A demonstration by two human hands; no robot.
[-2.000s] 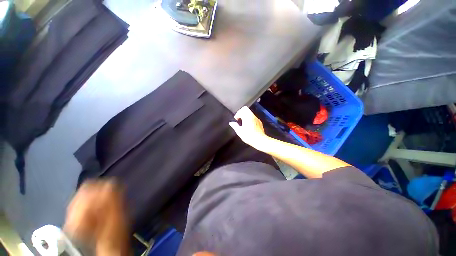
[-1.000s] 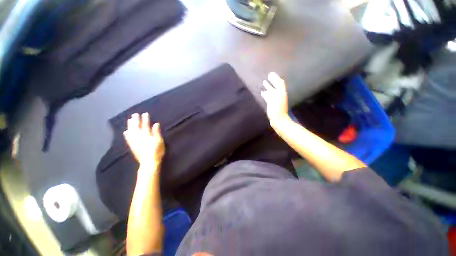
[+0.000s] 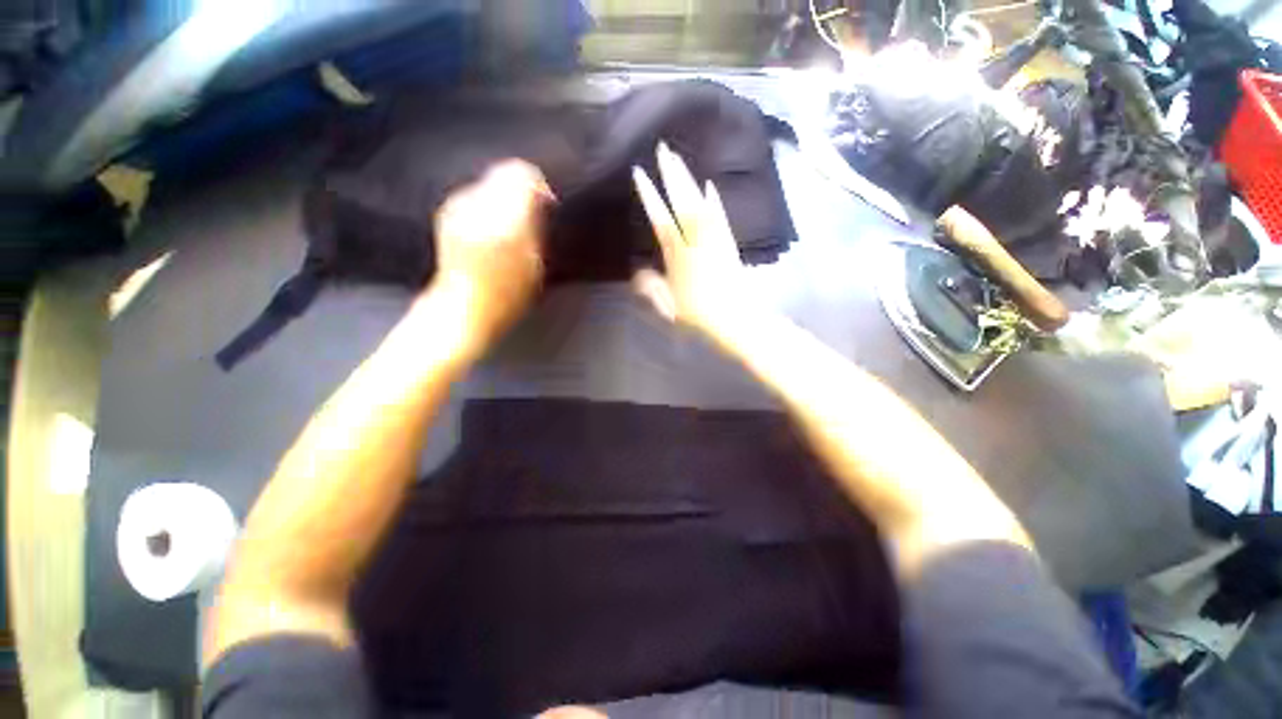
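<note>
A dark garment panel [image 3: 591,576] lies flat on the grey pressing table [image 3: 183,407] nearest me, with a seam or welt line across it. Behind it lies a stack of dark panels [image 3: 380,169], its top cloth bulging up at the right. My left hand [image 3: 492,232] is at the stack's near edge, fingers curled and blurred; whether it grips cloth is unclear. My right hand [image 3: 689,246] is over the stack to its right, fingers spread. The iron [image 3: 942,302] rests at the right.
A white tape roll [image 3: 176,539] stands at the left. A dark cloth bundle [image 3: 970,155] and pale ragged scraps lie at the far right, with a red basket [image 3: 1255,148] at the corner. Blue cloth [image 3: 422,56] is piled at the far left.
Both hands have moved from the near panel forward to the stack. The stack's top cloth is now raised at the right. The view has turned, showing the whole iron and far right.
</note>
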